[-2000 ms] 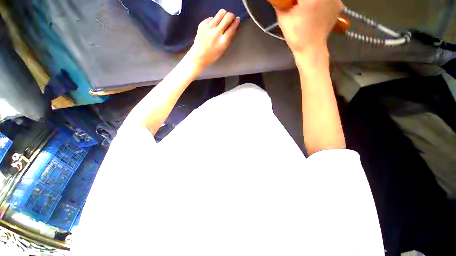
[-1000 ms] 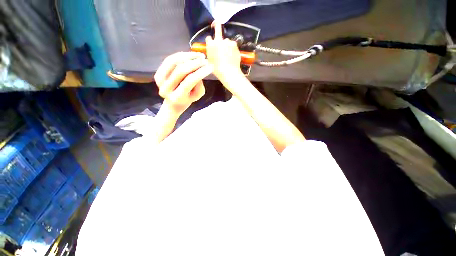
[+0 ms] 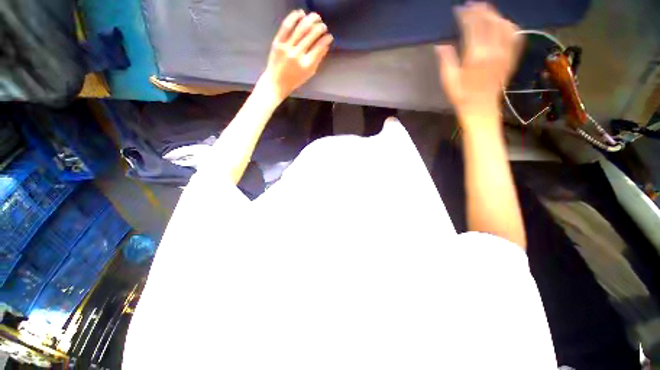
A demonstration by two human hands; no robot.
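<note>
A dark navy garment piece (image 3: 394, 22) lies on the grey pressing table cover at the top of the view, cut off by the top edge. My left hand (image 3: 295, 52) is at its left end, fingers slightly apart, near the cloth edge. My right hand (image 3: 481, 58) is over its right part, blurred, thumb apart from the fingers. Whether either hand grips cloth cannot be told for the right; the left shows nothing held. The steam iron (image 3: 564, 85) stands right of my right hand, not held, its orange handle showing.
The table cover (image 3: 217, 43) has a blue-teal edge at left. Blue plastic crates (image 3: 65, 231) are on the floor at lower left. Navy and white cloth (image 3: 163, 148) hangs or lies below the table's near edge. Dark cloth (image 3: 572, 274) is at right, with a pale rail (image 3: 631, 189).
My right hand has let go of the iron, which now stands further right. The navy cloth's near edge now lies straight across between my hands, which have moved apart.
</note>
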